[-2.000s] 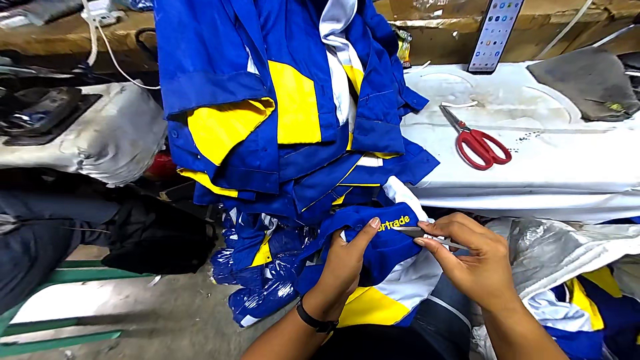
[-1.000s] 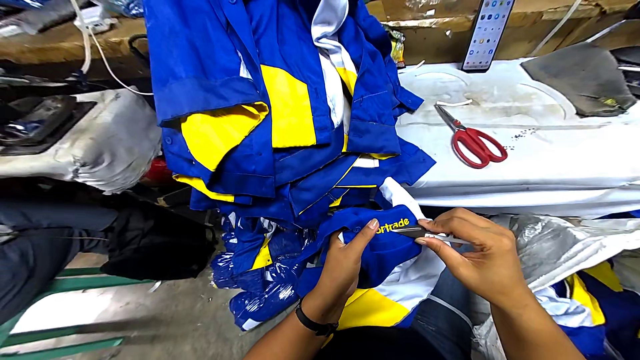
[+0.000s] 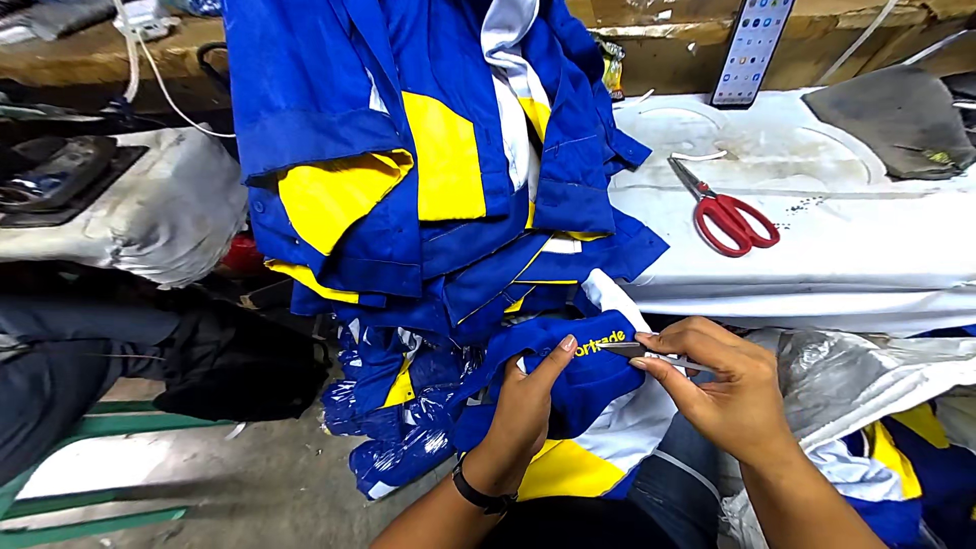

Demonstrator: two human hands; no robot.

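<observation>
My left hand (image 3: 534, 396) grips the edge of a blue, yellow and white garment (image 3: 595, 389), its thumb beside yellow embroidered lettering. Between the thumb and fingers of my right hand (image 3: 717, 374) is a small slim metal tool (image 3: 627, 349), perhaps tweezers or a blade; its tip touches the cloth at the lettering. The garment lies over my lap. Beyond it, a pile of blue, yellow and white garments (image 3: 450, 160) hangs over the table edge. Red-handled scissors (image 3: 728, 221) lie on the white-covered table, their blades slightly apart.
A smartphone (image 3: 751, 53) leans upright at the table's back, near a grey cloth (image 3: 892, 122). Plastic-wrapped garments (image 3: 404, 412) are below the pile. At left are a clothes iron (image 3: 57, 179) and a person's dark-clothed leg (image 3: 76, 335). An open plastic bag (image 3: 846, 381) of garments stands at right.
</observation>
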